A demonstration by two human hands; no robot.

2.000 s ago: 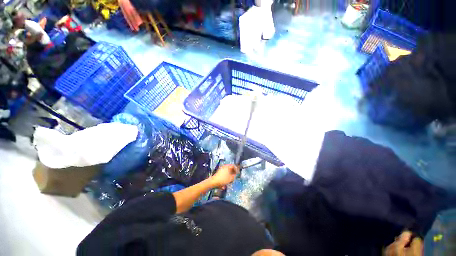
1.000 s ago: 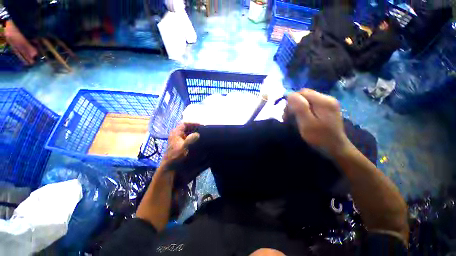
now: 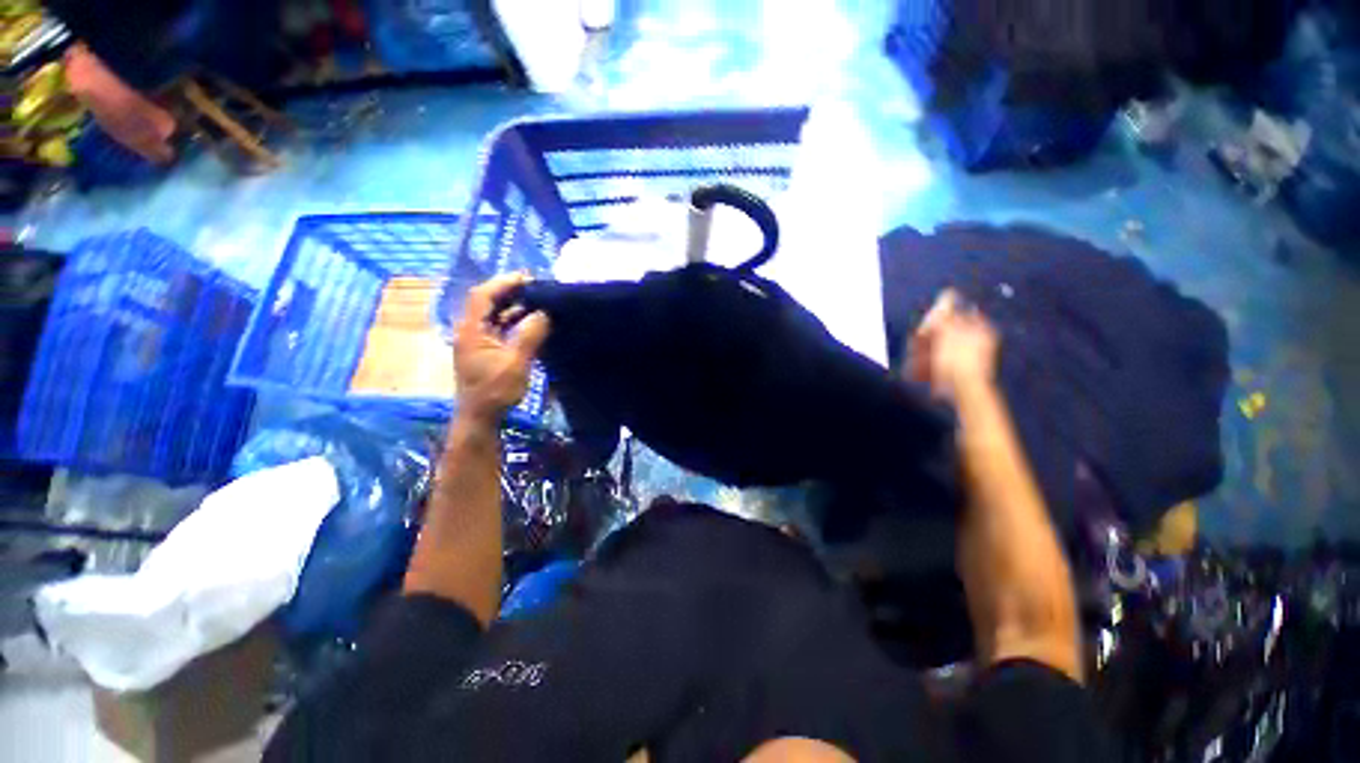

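Observation:
A dark garment hangs at the round-ended stand arm, most of which is hidden by the cloth. A black hook curves up from the garment's top beside the tube end. My left hand grips the garment's left end. My right hand is blurred at the garment's right end; whether its fingers hold the cloth is unclear. White stacked poly bags lie in the dark blue basket behind the garment.
A blue crate with a tan board stands left of the basket, another crate farther left. A white sack lies over a cardboard box. A navy garment pile is at right, shiny bagged garments at lower right.
Two seconds ago my left hand was on the bare tube. The garment came onto the tube, and since one second ago my right hand has moved off the hook and down along the garment's right side.

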